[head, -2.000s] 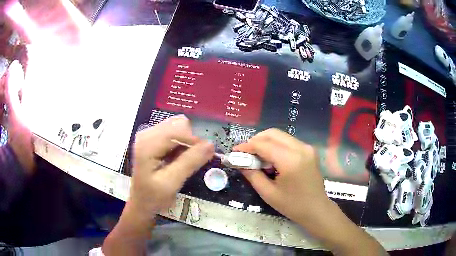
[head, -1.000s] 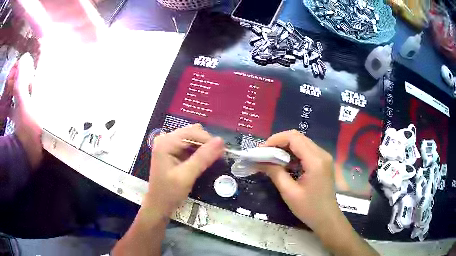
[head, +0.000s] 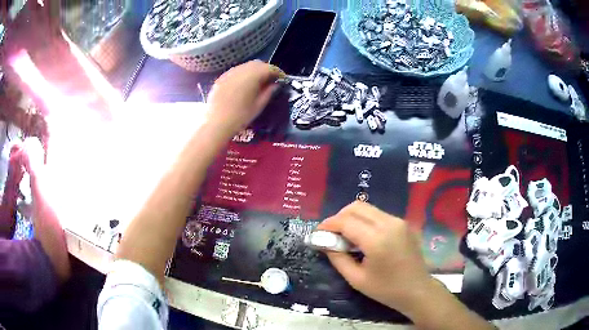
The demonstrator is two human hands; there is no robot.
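Note:
My right hand (head: pixel 381 258) holds a white moulded piece (head: pixel 327 241) between thumb and fingers above the printed mat (head: pixel 258 184). My left hand (head: pixel 242 93) is stretched out to the far side, its fingertips beside the phone and the left edge of the loose pile of striped oval inserts (head: pixel 323 106); whether it grips anything cannot be seen. The pale applicator stick (head: pixel 242 281) lies on the mat with its tip at the round white glue cap (head: pixel 275 281) near the bench edge. A heap of white moulded pieces (head: pixel 510 238) lies at the right.
A white perforated basket (head: pixel 213 59) and a turquoise basket (head: pixel 407 67) hold inserts, with a phone (head: pixel 303 42) between them. Small white bottles (head: pixel 454 95) stand at the back right. A glaring white board (head: pixel 129 167) lies left, beside another person's arm (head: pixel 48 213).
My left hand has let go of the stick, now lying by the cap, and reached forward to the inserts' left side. My right hand still holds the white piece. The view shows more of the far side.

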